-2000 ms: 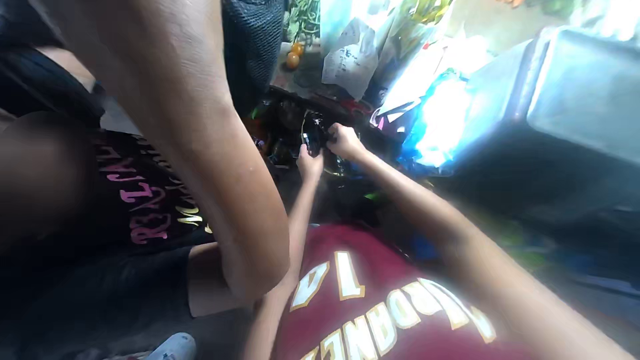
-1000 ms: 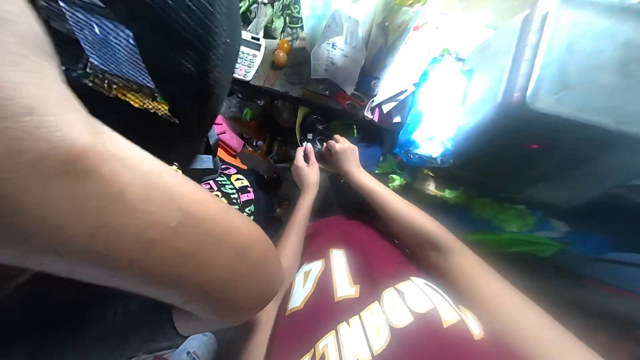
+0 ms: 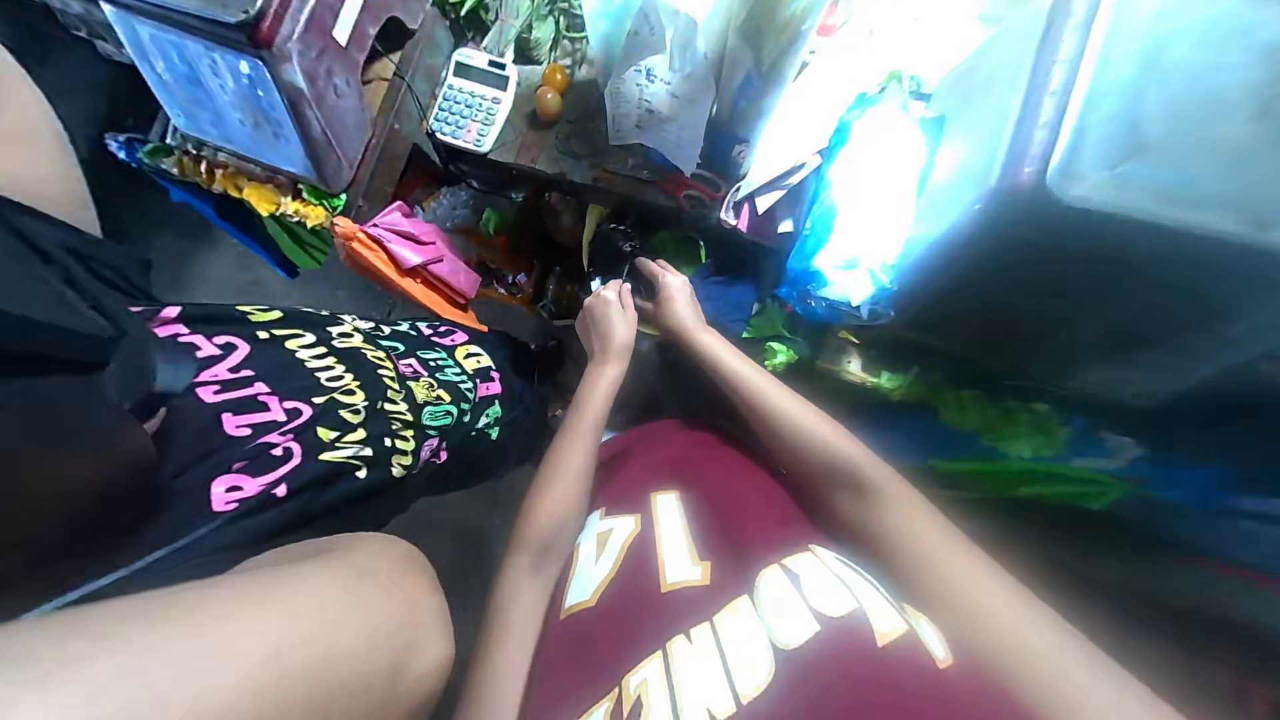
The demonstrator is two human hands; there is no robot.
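Observation:
My left hand [image 3: 608,322] and my right hand [image 3: 670,295] are close together in front of me, both with curled fingers. Between and just beyond them is a dark, shiny thing [image 3: 618,245], perhaps a thin plastic bag; its shape is lost in shadow. Both hands seem to pinch its near edge, though the fingertips are partly hidden. A yellowish strip [image 3: 592,232] rises beside it. Red-handled scissors [image 3: 695,190] lie on the table edge beyond my right hand.
A white calculator [image 3: 474,100] and small orange fruits [image 3: 548,104] lie on the wooden table. Pink and orange bags [image 3: 425,250] hang at left. A blue plastic bag [image 3: 870,200] stands at right. Another person in printed black clothing [image 3: 330,400] is close on my left.
The other person's arm or leg that covered the left side has moved away from there, showing the calculator and hanging bags. My hands stay close together at the dark thing.

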